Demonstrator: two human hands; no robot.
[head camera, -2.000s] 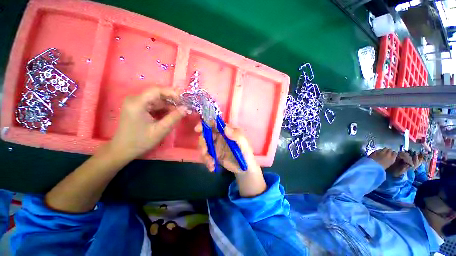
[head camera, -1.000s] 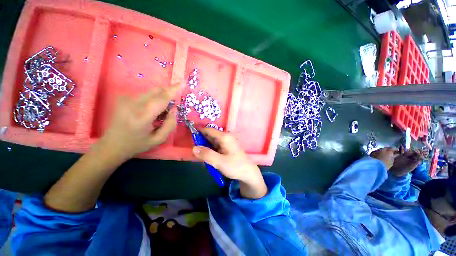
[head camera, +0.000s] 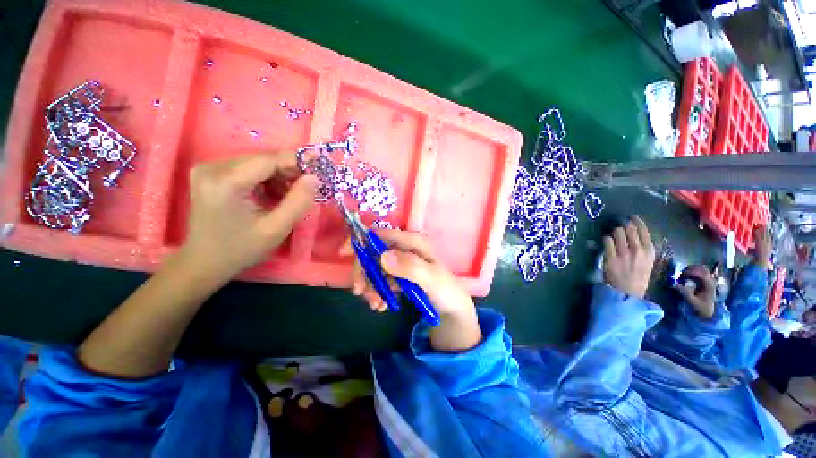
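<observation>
My left hand (head camera: 242, 215) pinches a small silver runner frame (head camera: 315, 159) over the divider between the second and third compartments of the red tray (head camera: 170, 134). My right hand (head camera: 419, 279) holds blue-handled nippers (head camera: 380, 268), handles apart. Their silver jaws point up-left and reach the frame's lower side; whether they touch it I cannot tell. Small silver parts (head camera: 374, 192) lie heaped in the third compartment, partly hidden by the tool and frame. A few bits are scattered in the second. Frames with parts (head camera: 76, 161) lie piled in the far-left compartment.
Tangled silver loops (head camera: 544, 201) lie on the green bench (head camera: 528, 54) against the tray's right end. A grey metal bar (head camera: 707, 173) runs in from the right. Red multi-pocket trays (head camera: 735, 148) stand beyond it. Another worker's hand (head camera: 629, 259) rests near the bench edge at right.
The nippers' handles have opened and my right hand has turned. My left hand, blurred before, now shows the frame clearly. The neighbouring worker's hand has moved left towards the loops.
</observation>
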